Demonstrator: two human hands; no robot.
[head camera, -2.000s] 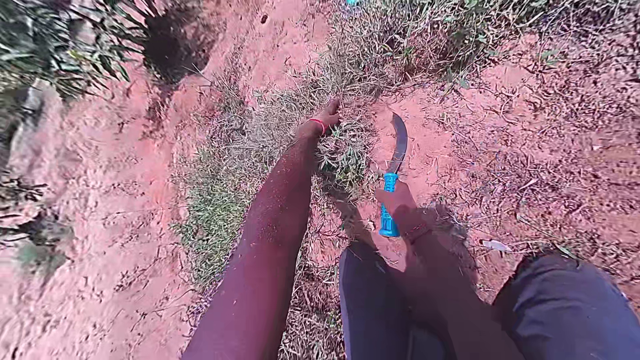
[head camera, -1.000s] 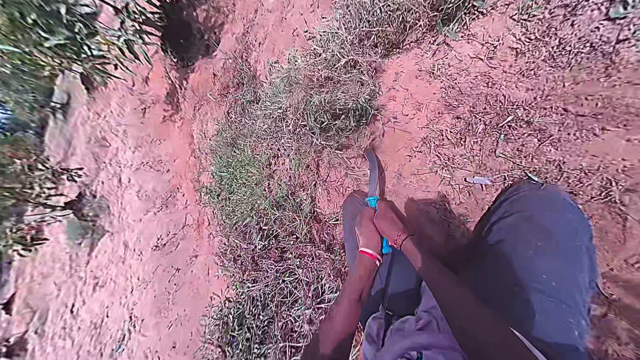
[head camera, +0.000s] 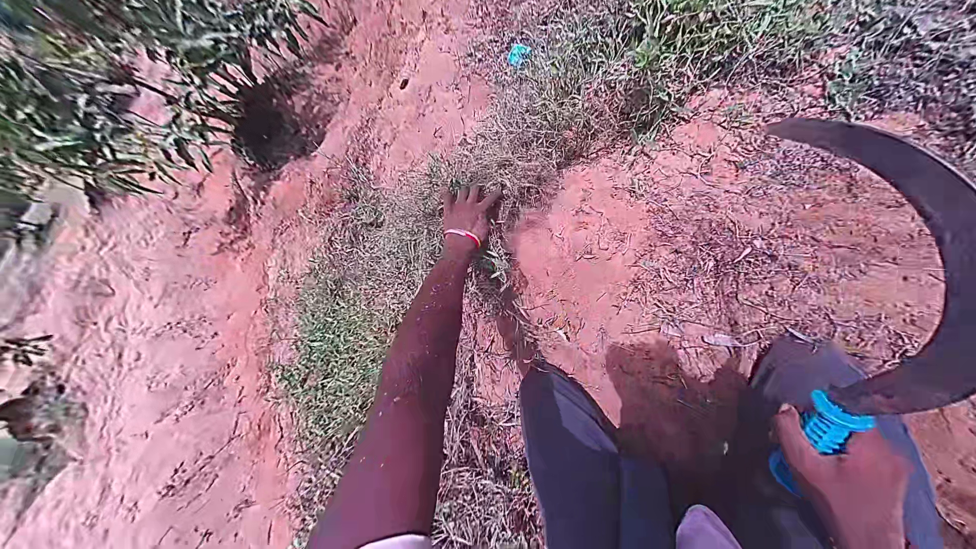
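Observation:
My left hand (head camera: 469, 213), with a red and white band at the wrist, reaches forward onto a strip of dry and green grass (head camera: 427, 229). Its fingers are spread over the stems, and no firm hold on them shows. At the lower right, my right hand (head camera: 846, 465) is closed around the turquoise handle of a sickle (head camera: 949, 252). The dark curved blade stands up and away from the hand, its tip pointing left above the bare soil. Part of the handle is hidden by my fingers.
Reddish soil (head camera: 595, 252) lies right of the grass strip, strewn with dry stems. A leafy plant (head camera: 91, 91) grows at the upper left beside a dark hollow (head camera: 267, 126). A small turquoise object (head camera: 519, 55) lies by the grass at the top. My knees are at the bottom.
A second ago both hands were together at the sickle near my knees. Now the left is forward on the grass, while the right holds the sickle out to the right.

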